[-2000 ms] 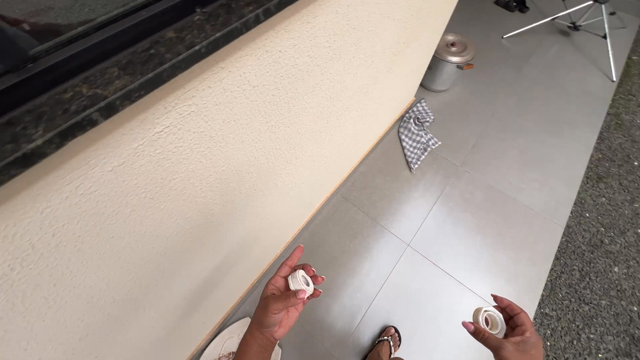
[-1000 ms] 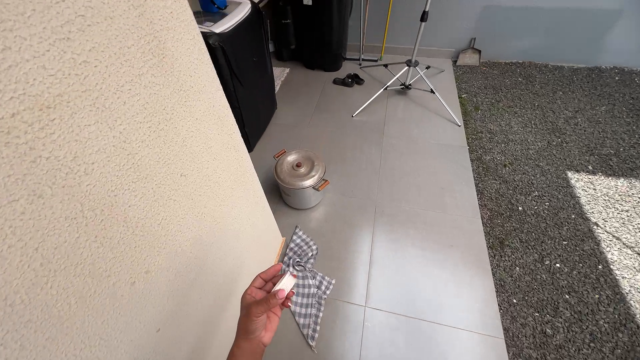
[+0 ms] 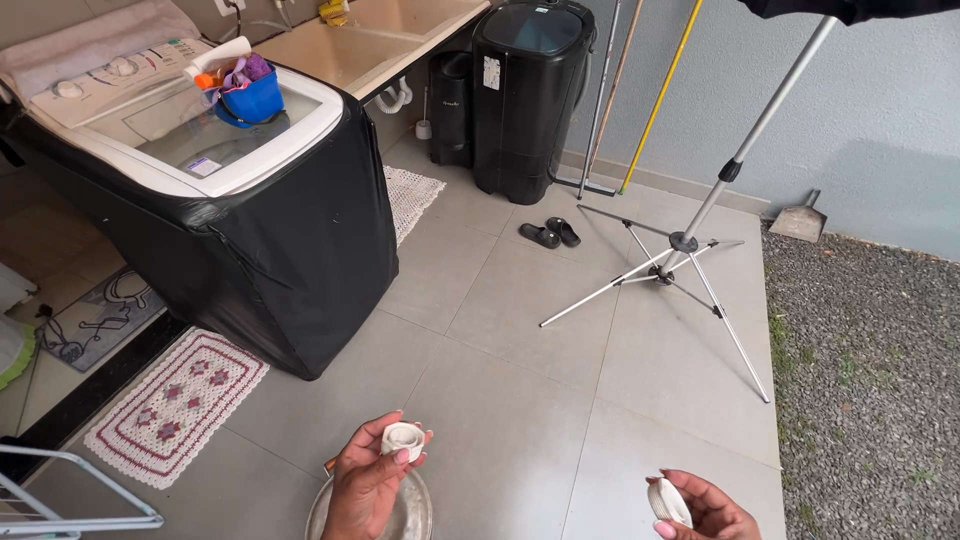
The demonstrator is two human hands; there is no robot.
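Near the bottom centre, my left hand (image 3: 373, 476) pinches a small white ring-shaped roll (image 3: 403, 441) between thumb and fingers, its round opening facing up. Below and behind that hand shows part of a metal pot's lid (image 3: 414, 502), mostly hidden by the hand. At the lower right, my right hand (image 3: 709, 510) grips another white ring (image 3: 667, 501) with a ribbed outer side, tilted on edge. The two hands are well apart.
A washing machine (image 3: 300, 225) with a black cover carries a blue bucket (image 3: 259, 96). A crocheted mat (image 3: 176, 409), black slippers (image 3: 551, 232), a tripod stand (image 3: 682, 242) and a rack (image 3: 82, 487) stand or lie around the tiled floor. Gravel (image 3: 862, 360) borders it at right.
The view has swung forward to the laundry area. My right hand, out of view one second ago, shows again with its ring. The pot is now at the bottom edge, and the checked cloth is out of view.
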